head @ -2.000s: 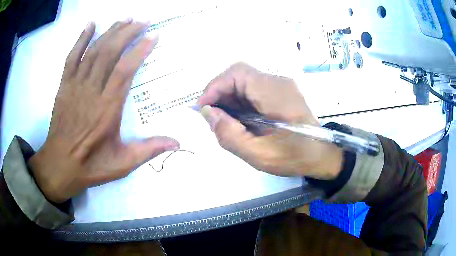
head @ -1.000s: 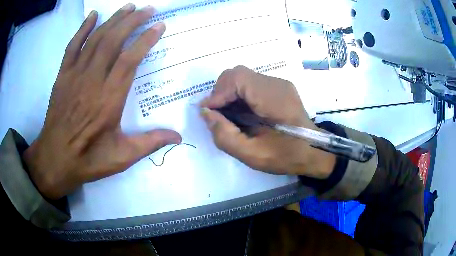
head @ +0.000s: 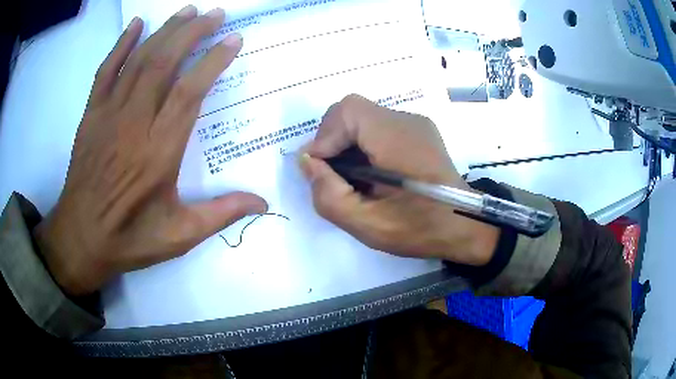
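A white printed form (head: pixel 326 81) with small print blocks and long ruled lines lies in front of me. My left hand (head: pixel 141 166) rests flat on its left part, fingers spread, holding nothing. My right hand (head: pixel 396 178) holds a gel pen (head: pixel 452 198) with a clear barrel and dark grip. The pen's tip end is at the form just below the print, beside a small faint handwritten mark (head: pixel 285 151). The exact tip is hard to make out. A curved pen mark (head: pixel 236 243) shows below my left thumb.
A white sewing machine head (head: pixel 593 52) with blue trim stands at the upper right, above a shiny needle plate area (head: pixel 498 70). A grey ruler tape (head: pixel 259 329) runs along the curved front edge. A blue crate (head: pixel 489 317) and a red box (head: pixel 626 240) sit below at right.
A small pen mark now shows just left of the pen's tip end. My right hand has shifted only slightly, and my left hand stays in place.
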